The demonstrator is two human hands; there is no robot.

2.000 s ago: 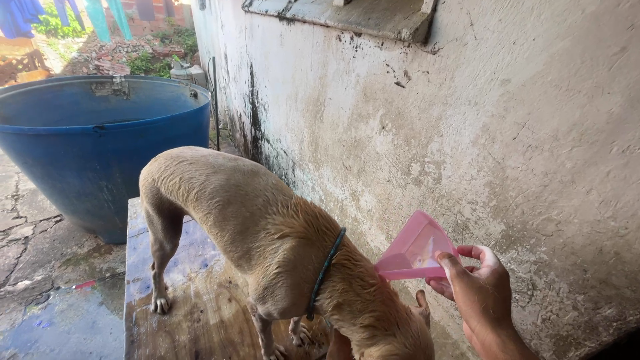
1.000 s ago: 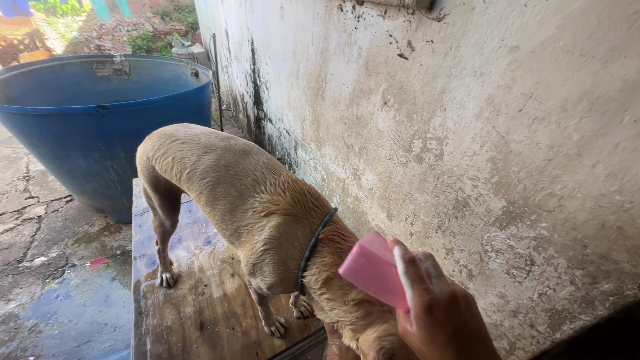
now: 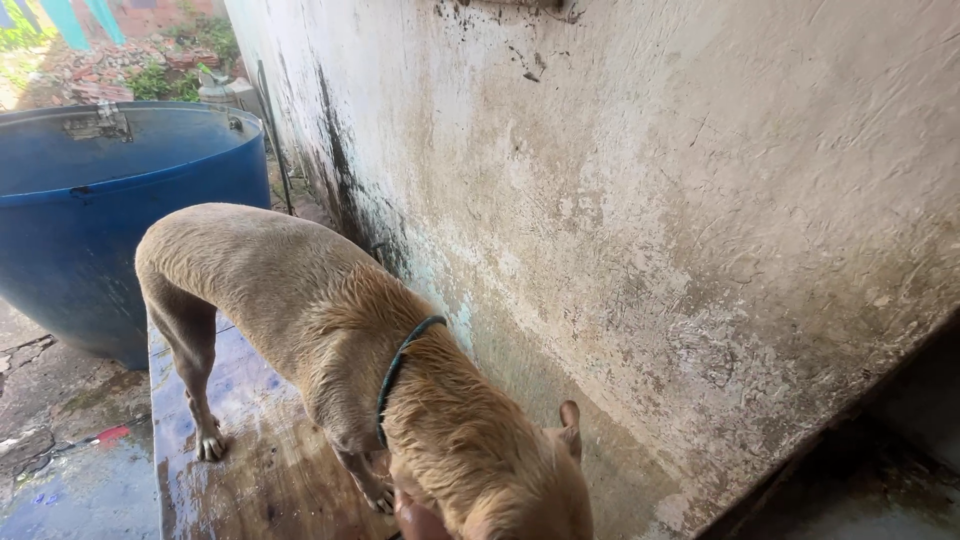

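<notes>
A tan short-haired dog (image 3: 277, 262) with wet, ruffled fur at the neck and shoulders stands on a wet wooden board (image 3: 262, 480). Its head is lowered at the bottom of the view, and a dark green cord collar (image 3: 394, 375) circles its neck. Part of what appears to be my left hand (image 3: 420, 519) shows under the dog's neck, against its throat or jaw. The fingers are hidden, so their grip is unclear. My right hand is out of view, and the pink plastic container is not visible either.
A large blue plastic tub (image 3: 180, 184) stands behind the dog at left. A stained plaster wall (image 3: 600, 225) runs along the dog's other side. Cracked wet paving (image 3: 82, 480) lies left of the board, with a small red piece (image 3: 112, 433) on it.
My right hand, which held the pink container over the dog's head and neck, has left the view with it. The dog still stands on the board with its head low.
</notes>
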